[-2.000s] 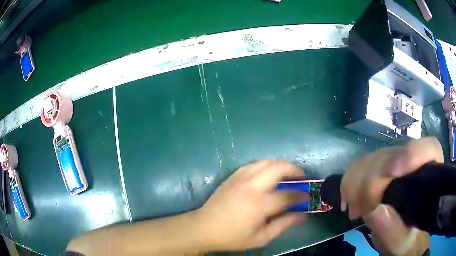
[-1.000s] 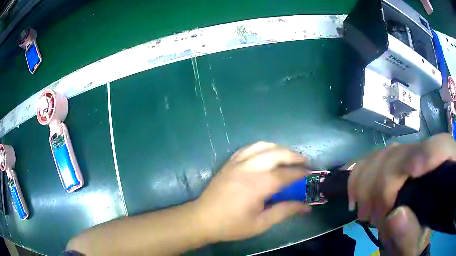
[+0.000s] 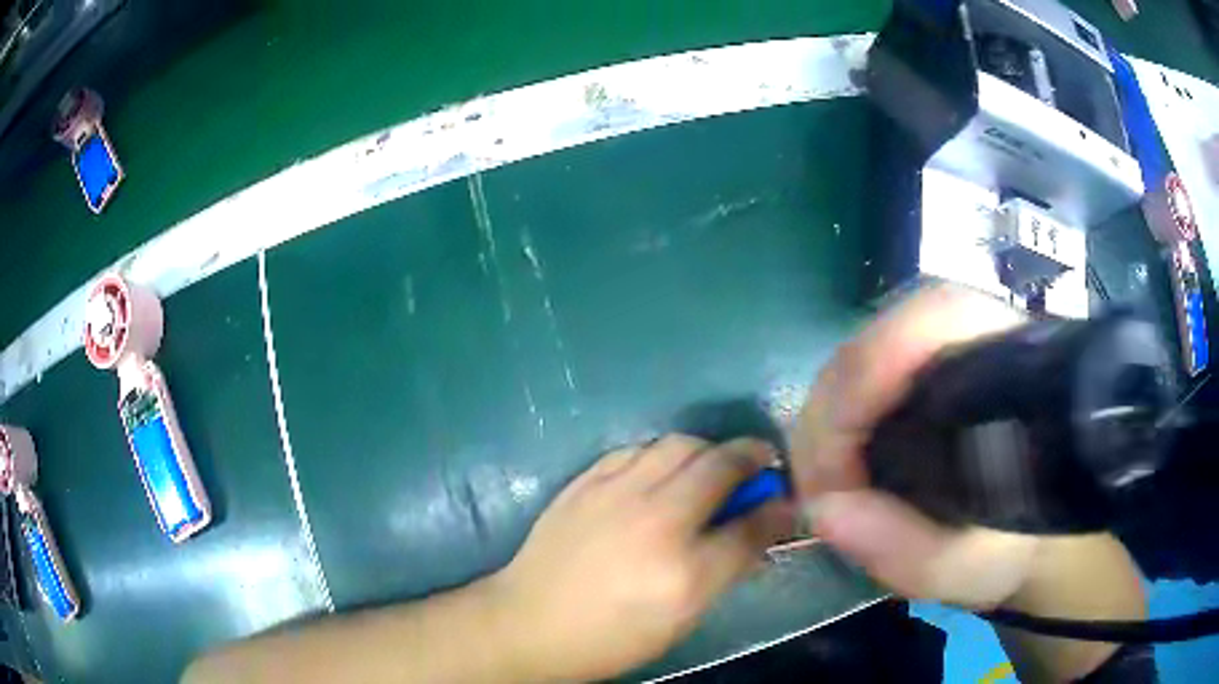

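Observation:
My left hand [image 3: 628,548] holds an open fan by its handle on the bench at the lower middle. The fan's blue battery [image 3: 751,496] shows between my fingers, with a bit of pink rim below it. My right hand [image 3: 869,454] is wrapped round a thick black electric screwdriver [image 3: 1016,428], which is blurred. The screwdriver's tip, the circuit board and the fan head are hidden behind my right hand.
A white and dark screw feeder [image 3: 1029,160] stands at the upper right. Open pink fans lie at the left [image 3: 163,461], far left [image 3: 47,555] and right [image 3: 1187,287]. Another lies on the green belt [image 3: 96,167] beyond the white rail [image 3: 441,134]. A black cable [image 3: 1110,625] hangs lower right.
The screwdriver and my right hand have moved left and tilted, now covering the board end of the fan. The feeder and rail have shifted left in view.

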